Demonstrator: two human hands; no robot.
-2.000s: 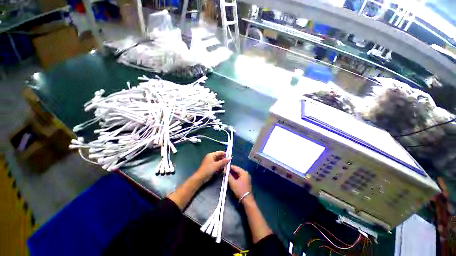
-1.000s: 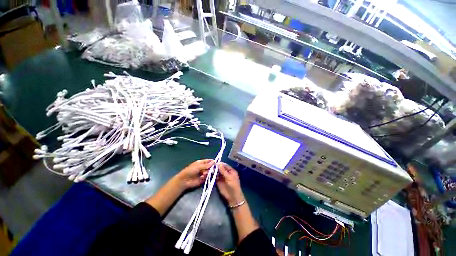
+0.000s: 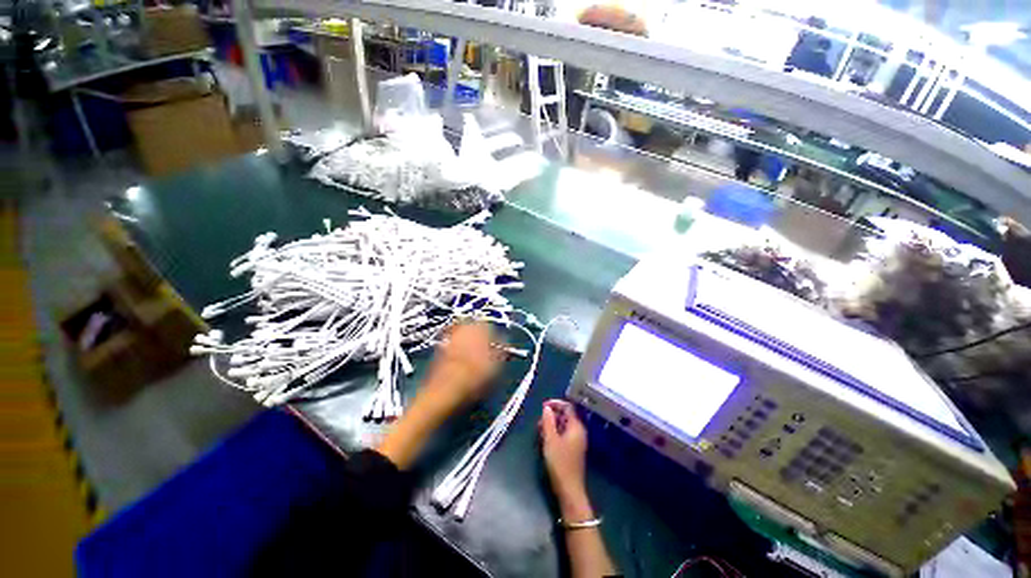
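A large loose pile of white cable assemblies [image 3: 339, 294] lies on the dark green mat. A small bundle of white leads [image 3: 493, 435] lies on the mat between my hands, its lower ends fanned toward the bench edge. My left hand [image 3: 466, 359] is blurred at the pile's right edge; a lead end shows just right of it, and I cannot tell if the hand holds it. My right hand [image 3: 563, 438] is right of the bundle, near the tester, fingers loosely curled with a gap and nothing visible in them. The cable tester [image 3: 780, 418] has its screen lit.
Clear plastic bags of parts [image 3: 396, 169] lie behind the pile, with more bulky bags [image 3: 927, 282] behind the tester. A blue bin [image 3: 215, 497] is at lower left. A cardboard box [image 3: 130, 339] stands beyond the bench's left edge. A metal shelf rail [image 3: 678, 79] crosses overhead.
Both hands have let go of the small bundle, which now lies on the mat. My left hand has moved up to the pile's edge; my right hand has moved right, away from the bundle. The view has shifted.
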